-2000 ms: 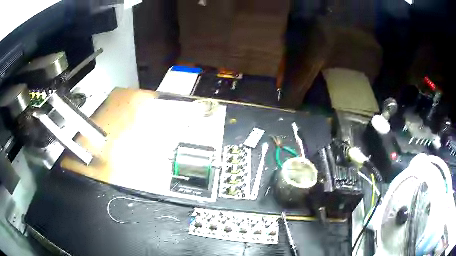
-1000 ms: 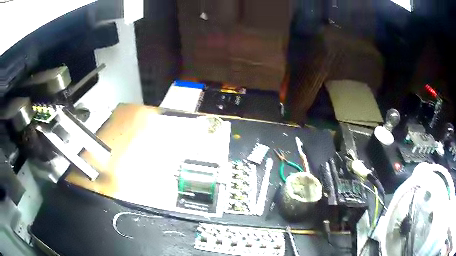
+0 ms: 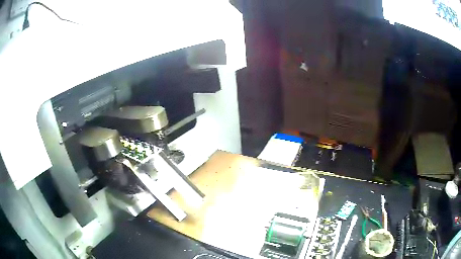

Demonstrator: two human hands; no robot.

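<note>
Neither of my hands is in the picture. A small circuit board strip (image 3: 138, 151) with green and yellow parts lies at the upper end of two pale parallel rails (image 3: 166, 187) on the machine at the left. A green-edged solder wire spool (image 3: 286, 231) stands in a dark frame at the lower middle. The reference board strip (image 3: 325, 236) is upright beside it, with a long thin white strip tool (image 3: 347, 238) to its right. The loose board panel on the mat is out of the picture.
The white machine (image 3: 232, 116) fills the left side. Brown board (image 3: 187, 222) with bright white paper (image 3: 252, 202) lies beside the rails. Green-handled cutters (image 3: 371, 225) and a round can (image 3: 379, 243) are at the lower right, beside the black ribbed box (image 3: 412, 238).
The view has swung left and up. The machine now shows more fully, the bench things have shifted right and down, and the board panel on the mat has left the picture.
</note>
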